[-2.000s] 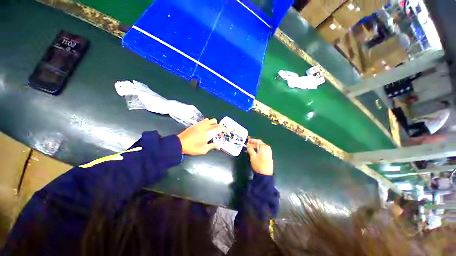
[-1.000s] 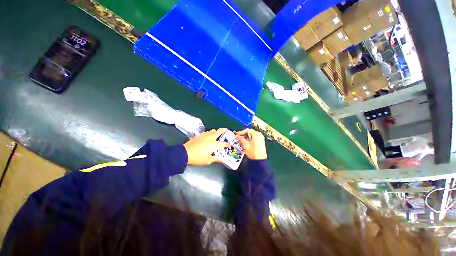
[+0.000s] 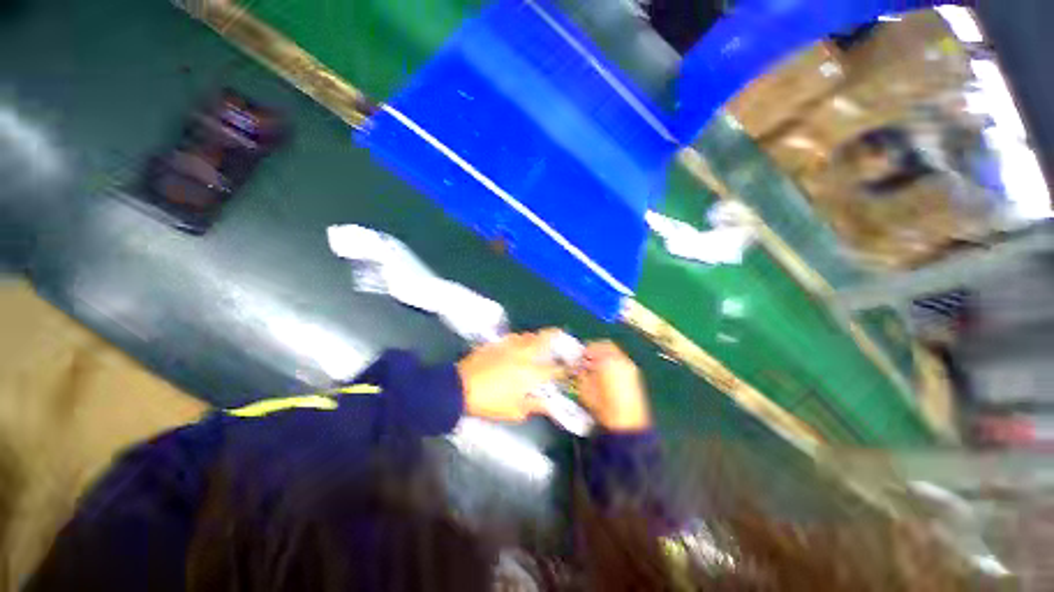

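A small white square unit (image 3: 563, 407) is held between my hands over the dark green bench, blurred. My left hand (image 3: 509, 377) grips its left side. My right hand (image 3: 615, 387) is at its right side, fingertips on the open face; whether they pinch a small part is hidden. A long pale lead in a clear bag (image 3: 416, 286) trails from near my left hand across the bench to the upper left. Most of the unit's inner parts are covered by my fingers.
A blue sheet (image 3: 520, 150) lies beyond my hands. A green conveyor belt (image 3: 757, 347) runs behind a worn rail (image 3: 717, 387), with another bagged unit (image 3: 705, 239) on it. A smartphone (image 3: 208, 162) lies left. Brown cardboard (image 3: 69, 405) is at lower left.
The whole view has shifted and blurred, with bench things now further right and lower. My right hand has moved from the unit's right edge onto its face. The unit is more tilted and more covered.
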